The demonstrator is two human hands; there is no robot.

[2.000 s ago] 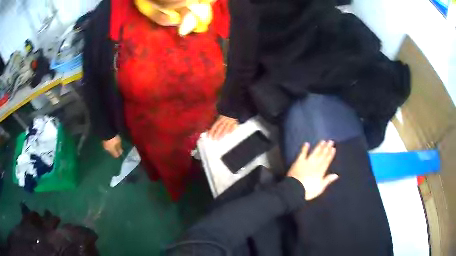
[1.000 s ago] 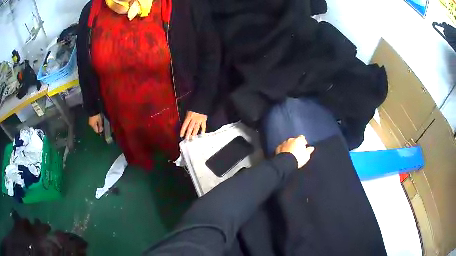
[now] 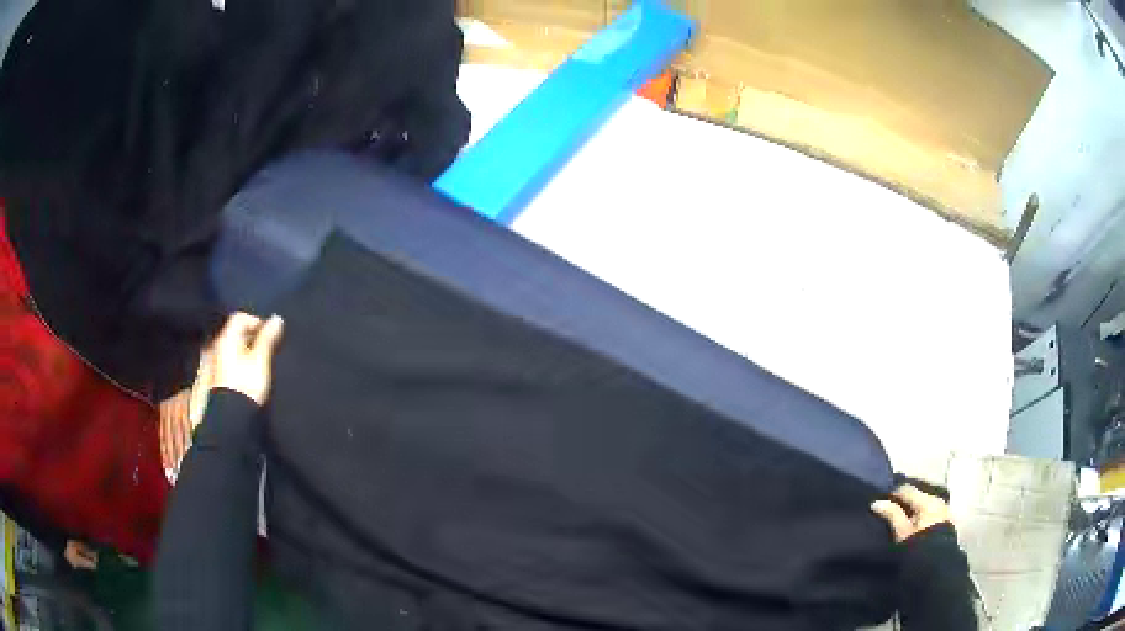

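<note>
A black garment (image 3: 555, 456) lies over the near side of a long navy padded board (image 3: 543, 284); the board's far strip and rounded left end show bare. My left hand (image 3: 241, 358) pinches the garment's edge near the board's left end. My right hand (image 3: 915, 510) grips the garment at its right end, beside the board's right tip. The garment hangs down toward me below the board. No iron is in view.
A black garment pile (image 3: 234, 111) lies at the left end. A person in red (image 3: 74, 407) stands at the left. Behind the board are a blue strip (image 3: 568, 111), white table cover (image 3: 790, 259) and cardboard guard (image 3: 888, 99). A cream pad (image 3: 1018, 518) lies at the right.
The view has swung right. The garment has been drawn toward me, baring the board's far strip. My left hand has moved to the garment's edge; my right hand has come into view holding it.
</note>
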